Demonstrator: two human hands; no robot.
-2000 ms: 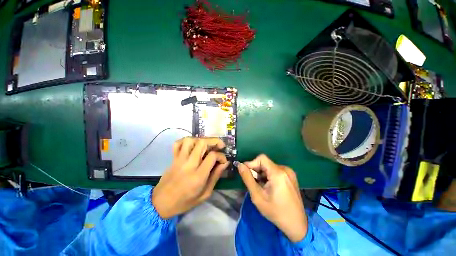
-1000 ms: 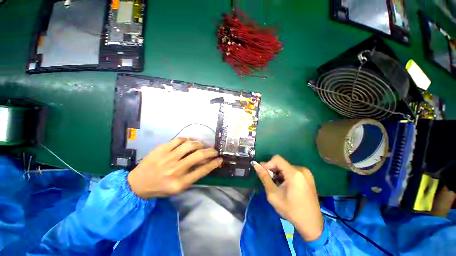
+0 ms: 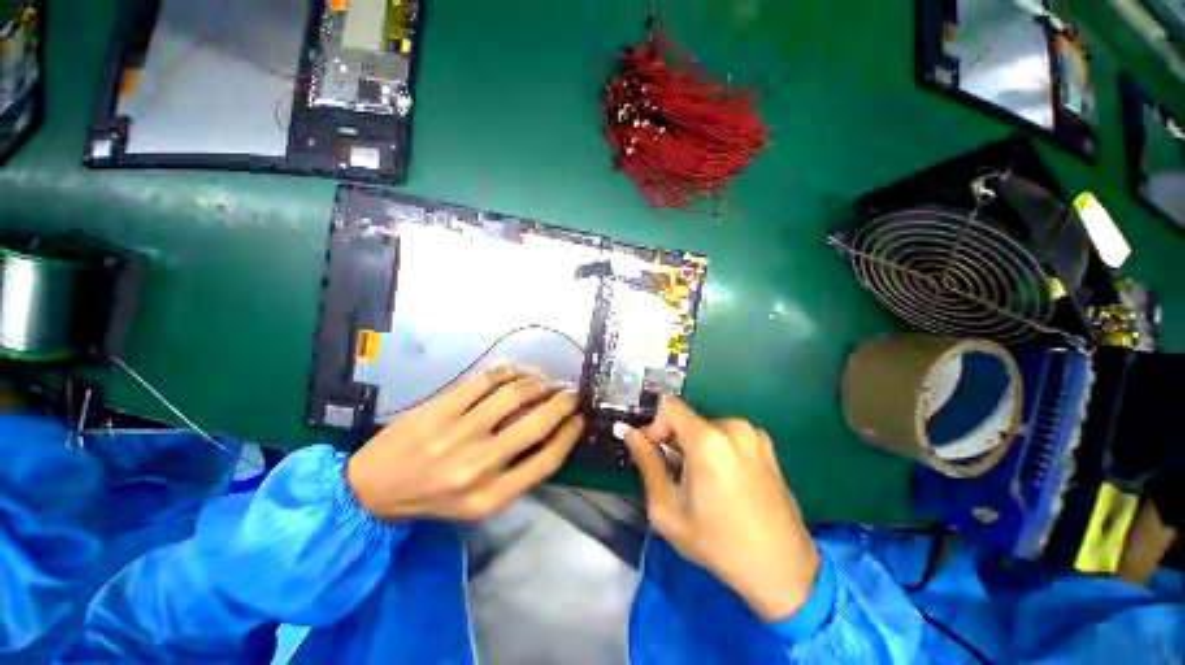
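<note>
An open tablet assembly (image 3: 481, 299) lies in front of me, with a large silver panel and a main board (image 3: 637, 340) at its right end. A thin dark lead wire (image 3: 526, 327) curves over the panel and runs under my left fingers. My left hand (image 3: 471, 446) rests on the tablet's lower edge, fingers spread, fingertips near the board; whether they hold anything is hidden. My right hand (image 3: 719, 498) pinches a small white piece (image 3: 623, 430) between thumb and forefinger at the tablet's lower right corner.
A red bundle of wired components (image 3: 682, 127) lies behind the tablet. A fume fan (image 3: 949, 273), a tape roll (image 3: 933, 403) and a blue ribbed box (image 3: 1040, 448) stand at right. A solder spool (image 3: 39, 305) is at left. More tablets (image 3: 254, 85) lie at the back.
The view has shifted, so the tablet and the bundle sit further right. My right hand has moved the white piece from beside the tablet's right edge onto its corner. My left hand stays on the tablet.
</note>
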